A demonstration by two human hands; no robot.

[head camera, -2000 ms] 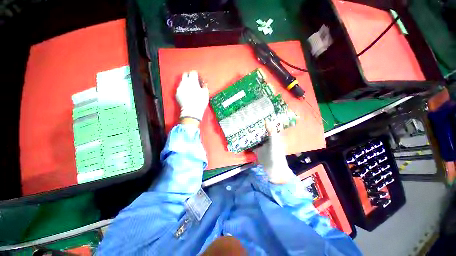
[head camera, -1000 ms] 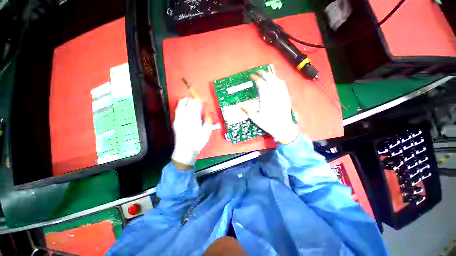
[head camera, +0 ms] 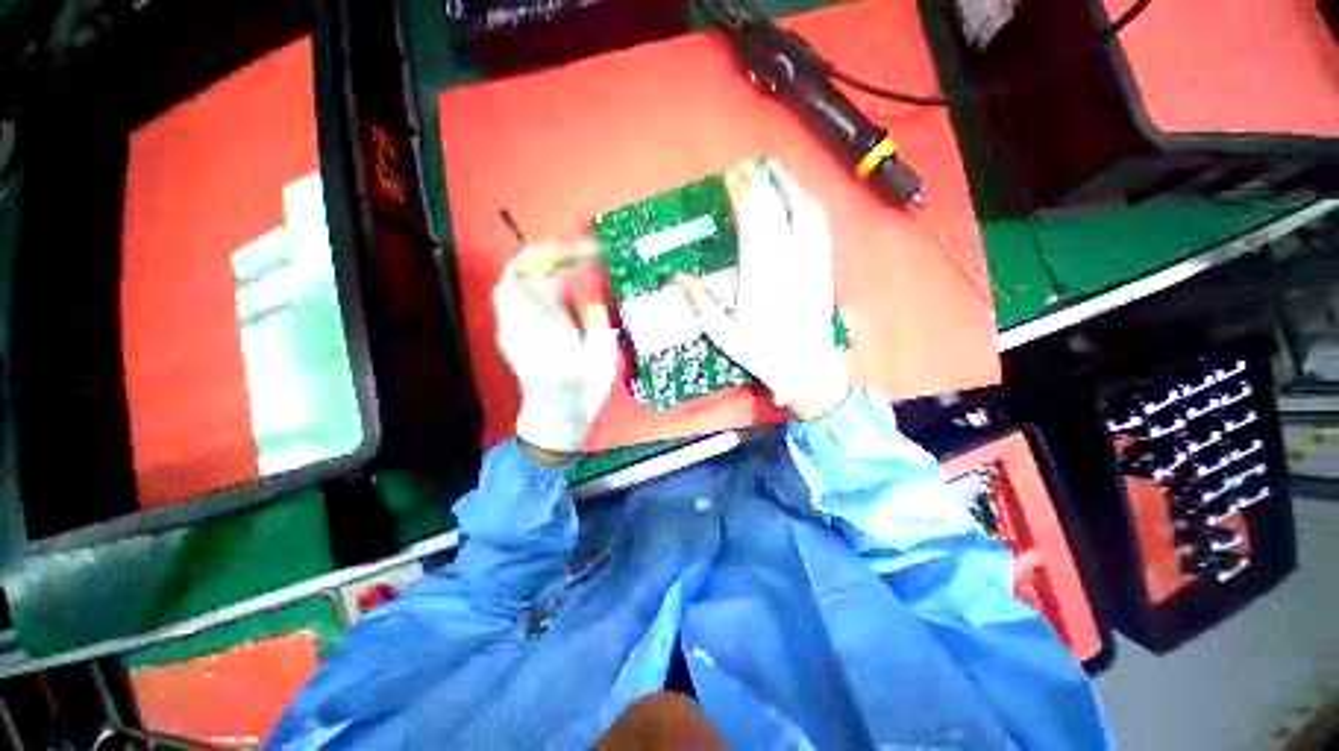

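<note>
A green circuit board lies on the red mat, solder-dotted face up, with a pale area across its middle. My gloved right hand lies over its right side, fingers at the top edge and thumb on the face. My gloved left hand is left of the board, fingertips pinching a thin dark sliver, possibly tweezers, that points up and left. The fingertips are blurred. An electric screwdriver with a yellow ring lies on the mat at the upper right.
A large black tray with pale green strips stands left. A black box is at the back. Another red-lined tray is upper right. Low trays with metal parts sit lower right.
My left hand has picked up the thin sliver since the oldest frame. My right hand has moved from the board's lower edge onto its right side. The view has shifted.
</note>
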